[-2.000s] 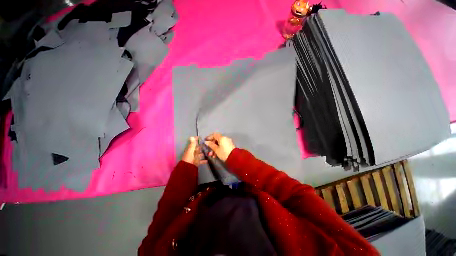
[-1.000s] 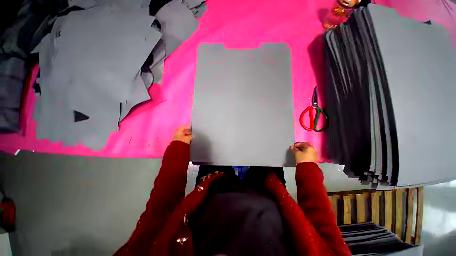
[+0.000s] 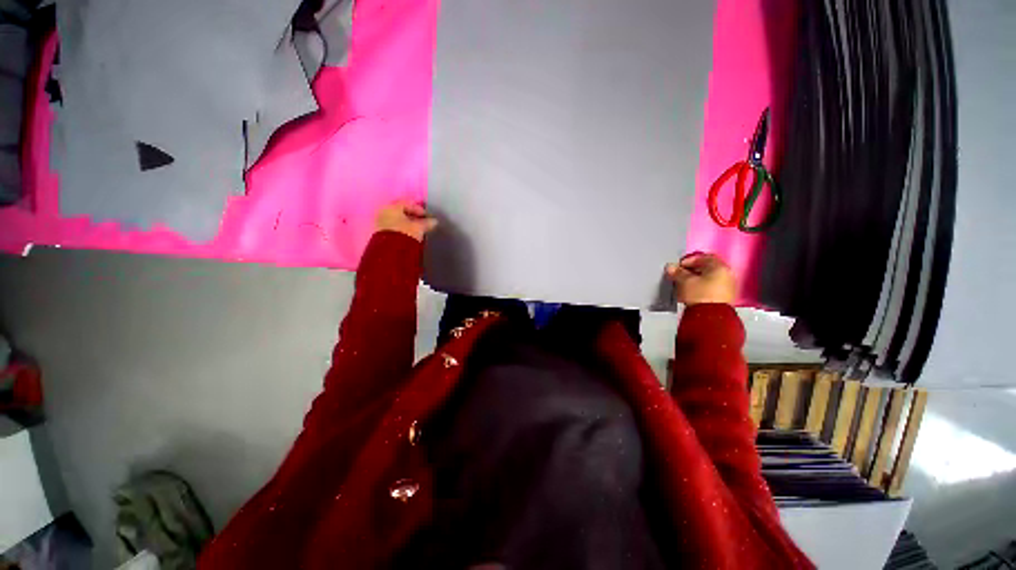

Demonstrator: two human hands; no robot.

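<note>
A grey, matt cut panel (image 3: 568, 145) lies flat in front of me on the pink cover, its far edge cut off by the top of the picture. My left hand (image 3: 406, 219) pinches its left edge near the front corner. My right hand (image 3: 702, 278) pinches its right edge near the front corner. The panel's near edge reaches the table edge by my body. Small scissors (image 3: 745, 192) with one red and one green handle loop lie to the right of the panel, dark blades pointing away from me.
A thick panel stack (image 3: 986, 189) with fanned dark edges stands at the right. An untidy grey heap (image 3: 156, 100) lies at the left. On the floor are a wooden pallet (image 3: 822, 401) with a stack of panels (image 3: 813, 468) and a greenish sack (image 3: 162, 512).
First both hands were together at a fold in the panel; then they parted to its side edges. The view has since tilted down, and the panel's notched far edge has left the picture.
</note>
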